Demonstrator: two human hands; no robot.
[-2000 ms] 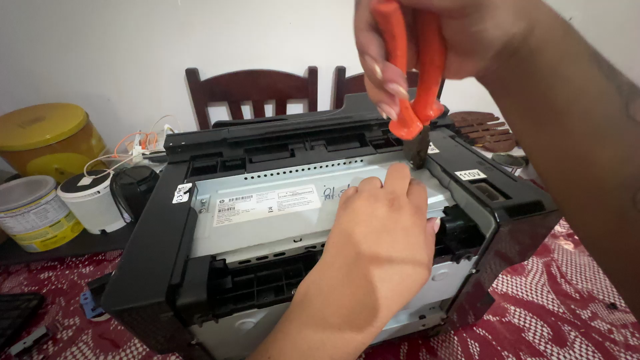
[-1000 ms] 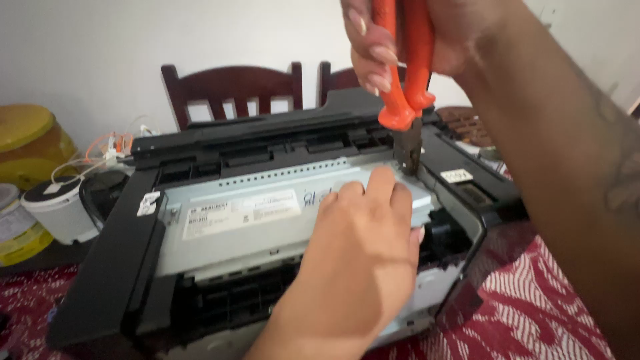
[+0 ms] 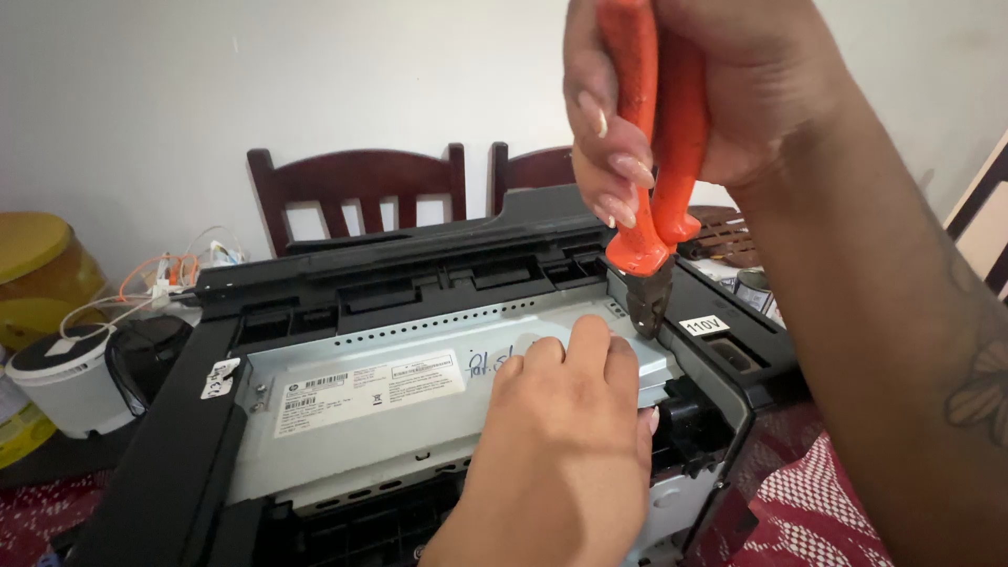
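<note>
An HP printer with a black plastic housing lies in front of me, its inner metal panel exposed and bearing a printed label and handwriting. Orange-handled pliers are gripped in my right hand, jaws pointing down. The jaw tips touch or nearly touch the panel's right back corner; what lies between them cannot be made out. My left hand rests on the right part of the panel, fingers bent and close to the jaws. Its thumb is at the panel's front edge, beside a black part of the mechanism.
Two dark wooden chairs stand behind the printer against a pale wall. At left are a yellow-lidded container, a white cylindrical device and tangled cables. A red and white patterned cloth covers the table.
The pliers have stayed at the panel's right back corner, their handles now more upright than two seconds ago. My left hand remains on the panel. The view has shifted.
</note>
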